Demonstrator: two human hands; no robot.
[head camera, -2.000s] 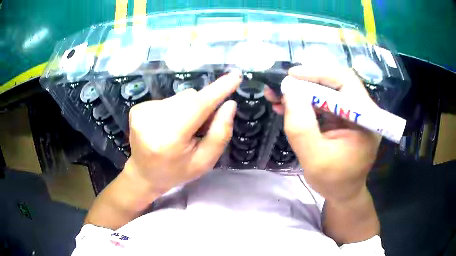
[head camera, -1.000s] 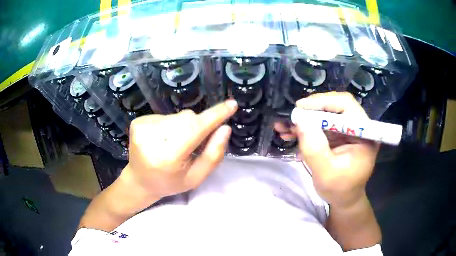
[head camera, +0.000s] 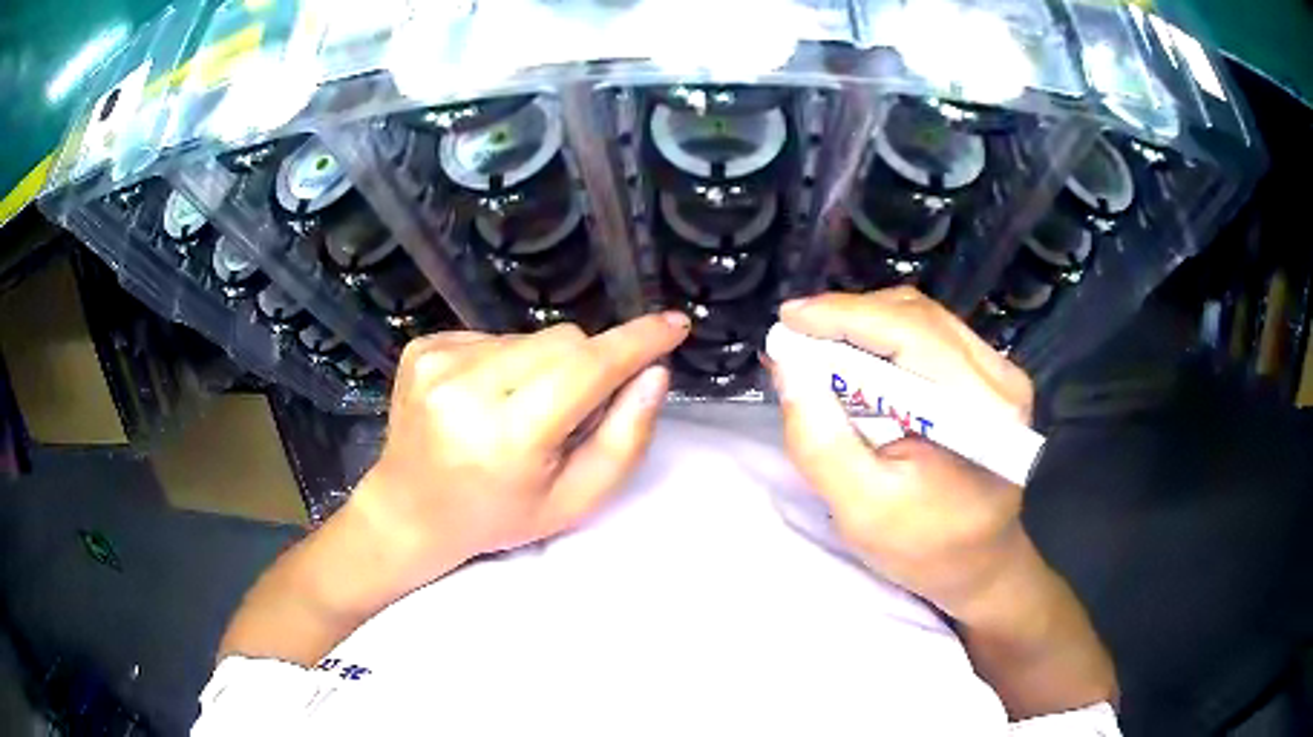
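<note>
The clear blister tray (head camera: 612, 173) spans the upper view, with rows of round black parts (head camera: 720, 137) with pale rings in its pockets. My right hand (head camera: 907, 446) holds the white paint marker (head camera: 922, 403), its tip end towards the middle row near the tray's near edge; the tip itself is hidden. My left hand (head camera: 504, 425) has its index finger extended to the lower part of the middle row, at or just above the parts. It holds nothing that I can see. Thumb and index finger are apart.
The green bench mat (head camera: 87, 72) with yellow tape shows behind the tray at the top left. Brown cardboard boxes (head camera: 231, 458) stand below at the left, above a dark grey floor. Blurred dark items are at the right edge.
The tray now appears larger and nearer. Both hands have moved down the middle row towards its near end. The marker has moved left, closer to my left index finger, and tilts more.
</note>
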